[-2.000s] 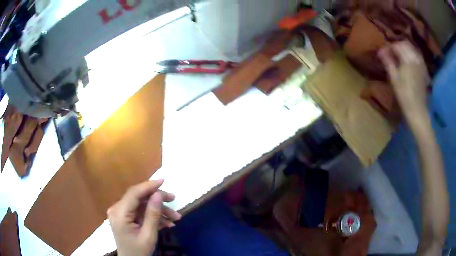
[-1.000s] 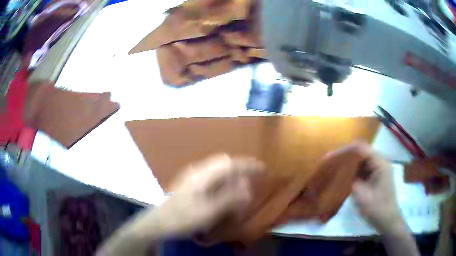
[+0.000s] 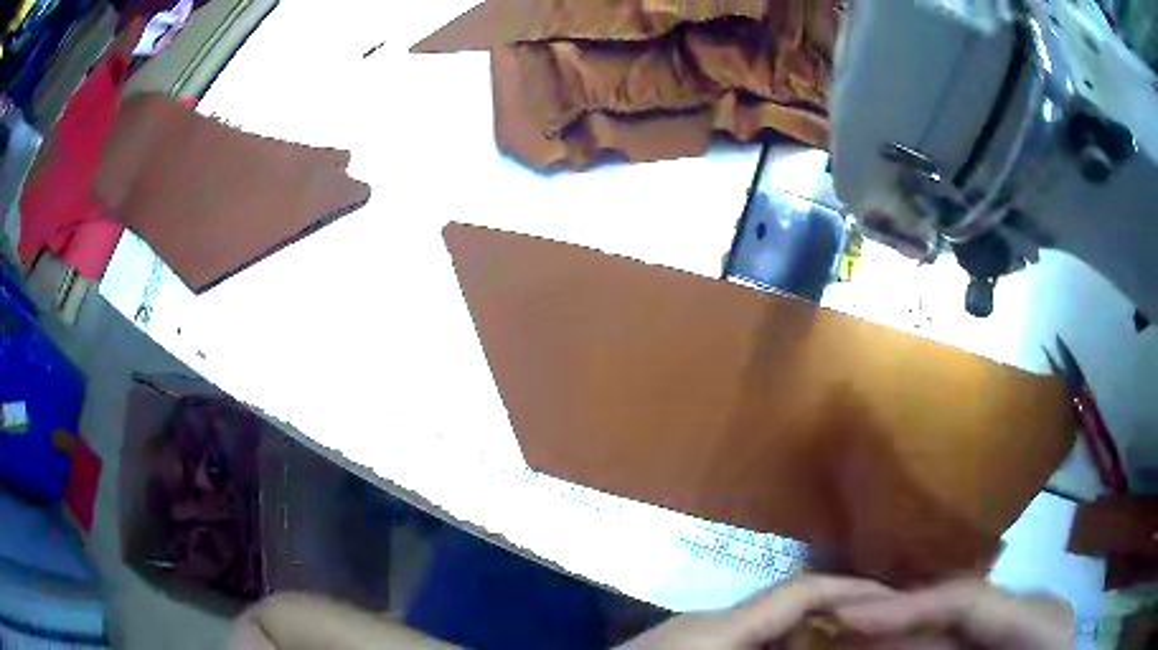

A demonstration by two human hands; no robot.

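A flat rust-brown cut panel [image 3: 635,343] lies on the white table in front of the sewing machine, its right part bright under the lamp. My left hand [image 3: 749,620] and my right hand [image 3: 978,613] are close together at the bottom edge, partly cut off, just below the panel's near right part. Their fingers are closed on a small bit of rust-brown fabric [image 3: 823,631], mostly hidden by the fingers and the picture's edge. The machine head [image 3: 946,127] stands beyond the panel at the right.
Gathered rust-brown pieces [image 3: 635,89] lie at the table's far side. A notched brown piece [image 3: 229,191] lies at the left, beside red fabric [image 3: 76,191]. Red-handled snips [image 3: 1098,432] and a brown scrap [image 3: 1118,527] are at the right. A printed tape measure [image 3: 737,546] runs along the near edge.
The view has turned back from the right side to the machine. The flat panel stays on the table. Both hands have moved off its middle, down and together at the bottom edge.
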